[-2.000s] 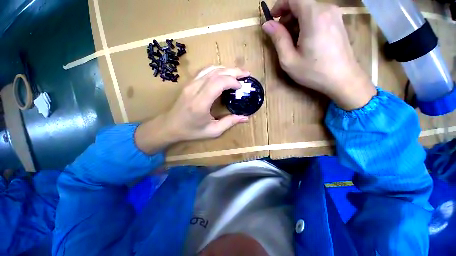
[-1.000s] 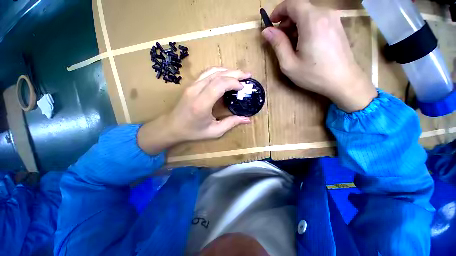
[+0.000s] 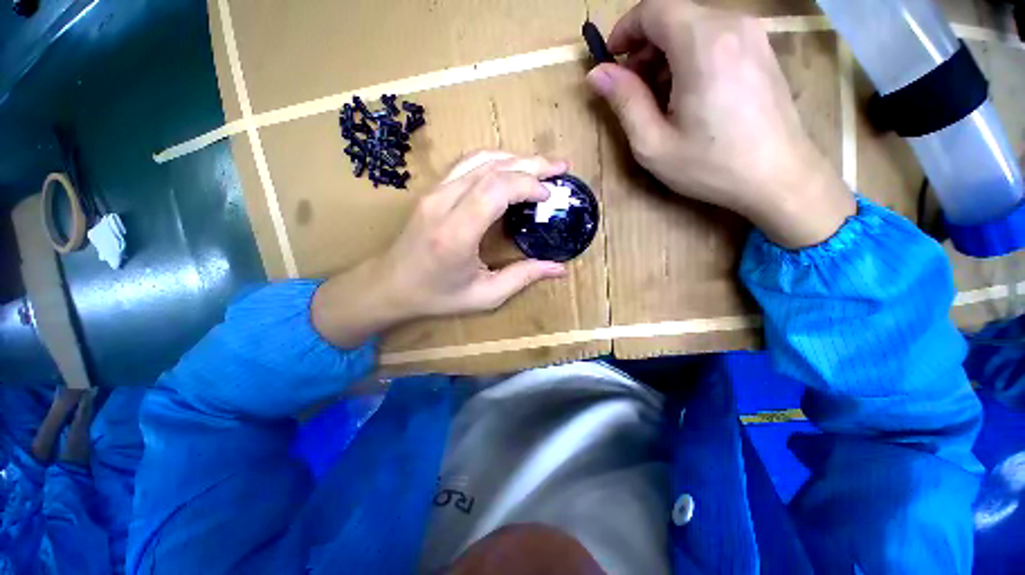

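Observation:
My left hand (image 3: 455, 238) holds a round black housing (image 3: 555, 234) between fingers and thumb, over the cardboard. A white patch (image 3: 554, 203) shows inside the housing near my fingertips. My right hand (image 3: 703, 107) is up and to the right of the housing, closed on a slim black tool, likely tweezers (image 3: 596, 43), whose dark end sticks out past the thumb and fingers. The rest of the tool is hidden by the hand. A loose pile of small black parts (image 3: 380, 140) lies on the cardboard, up and left of my left hand.
A large translucent syringe (image 3: 964, 174) with black band and blue end lies at the right. Tape strips (image 3: 450, 79) cross the cardboard sheet (image 3: 540, 112). A tape roll (image 3: 63, 213) and white tissue (image 3: 108, 239) sit left on the green surface. Another person's hands (image 3: 65, 425) show at lower left.
Both hands keep nearly the same place and hold. The view has shifted slightly. Another person's hands show more clearly at the lower left.

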